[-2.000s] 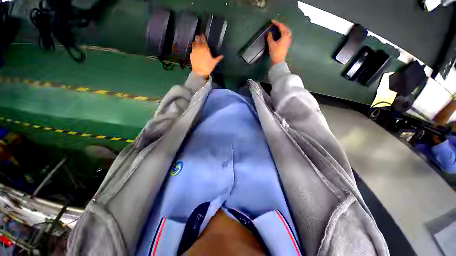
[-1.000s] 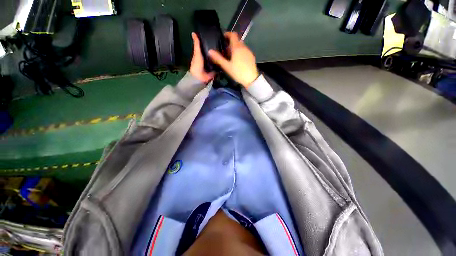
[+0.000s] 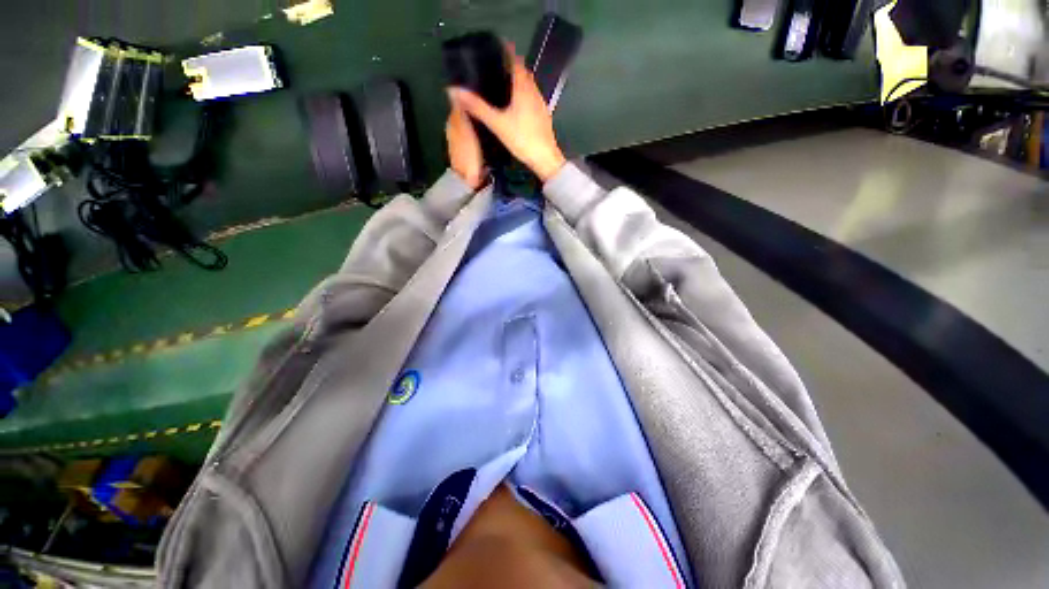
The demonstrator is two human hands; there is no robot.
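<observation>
A black adapter case [image 3: 479, 67] is held upright between my two hands above the dark green bench. My left hand [image 3: 465, 146] is around its left and lower side. My right hand [image 3: 521, 119] grips it from the right, with the thumb across its face. The case is slightly blurred and its lower part is hidden by my fingers. A black case half [image 3: 553, 52] lies tilted on the bench just right of my right hand. Two black adapter cases [image 3: 389, 136] lie side by side to the left of my hands.
Silver-white inner units [image 3: 231, 73] and coiled black leads [image 3: 138, 219] lie at the left. Black cases [image 3: 796, 28] lie at the upper right. A grey curved surface [image 3: 920, 207] with a dark edge is at the right. A blue bin [image 3: 28, 345] sits at the far left.
From two seconds ago, my hands have come together around a case. Since one second ago, the view has shifted left, showing more inner units, and the held case appears tipped.
</observation>
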